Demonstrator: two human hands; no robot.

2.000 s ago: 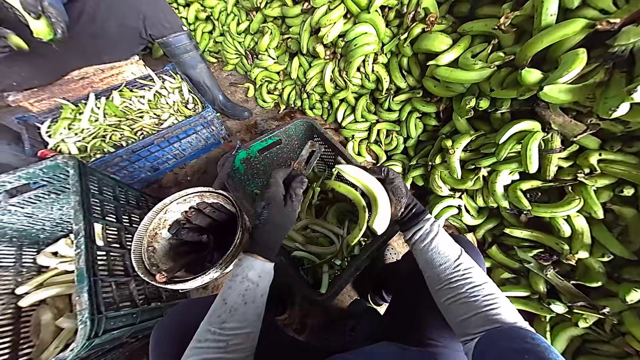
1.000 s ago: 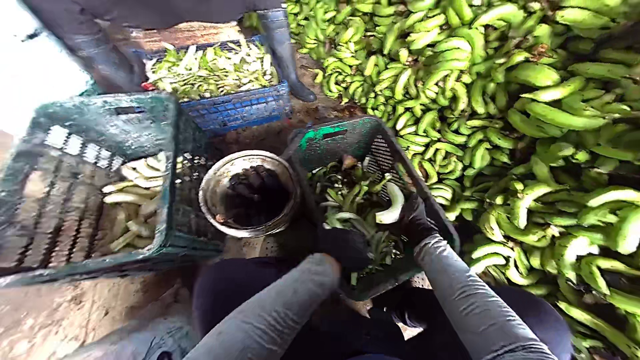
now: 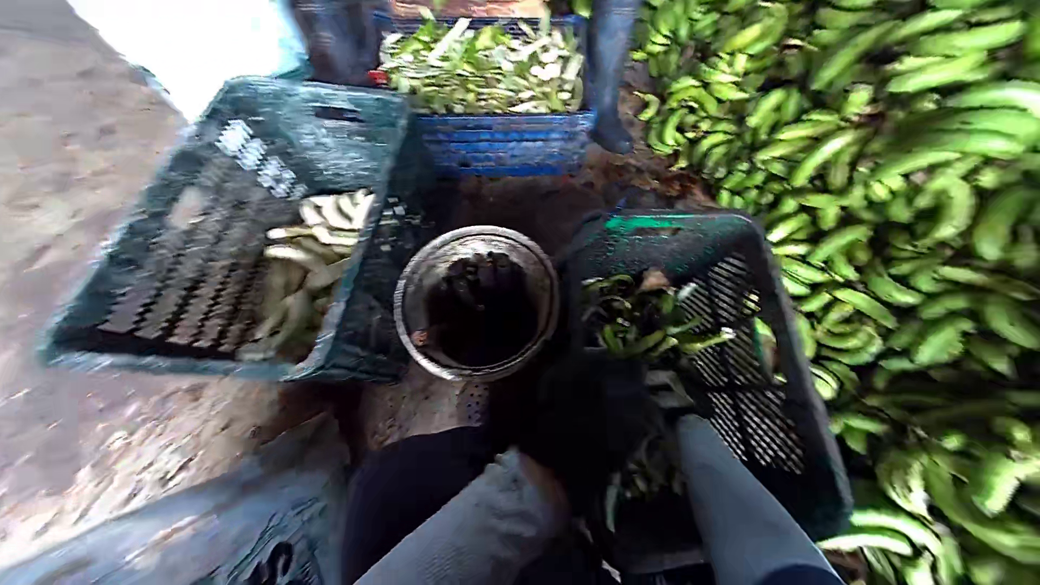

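My left hand (image 3: pixel 581 406), in a dark glove, is a blurred shape over the near left part of a dark green plastic crate (image 3: pixel 812 422). What it holds cannot be made out. My right hand, at the end of the grey sleeve (image 3: pixel 731 479), is hard to tell from the dark shapes beside the left one. Green banana peels (image 3: pixel 642 325) lie in this crate. To its left stands a round metal bowl (image 3: pixel 410 325) with something dark in it. Farther left, a larger green crate (image 3: pixel 195 366) holds peeled bananas (image 3: pixel 325 231) along its right side.
A large heap of green bananas (image 3: pixel 934 244) fills the right side. A blue crate (image 3: pixel 504 146) full of pale and green peels stands at the top, between the dark boots (image 3: pixel 613 73) of another person. A white sheet-like thing (image 3: pixel 211 41) is at the upper left.
The peeled banana seen at my right hand one second ago is no longer visible there. My hands have come closer together over the crate. The view has swung left.
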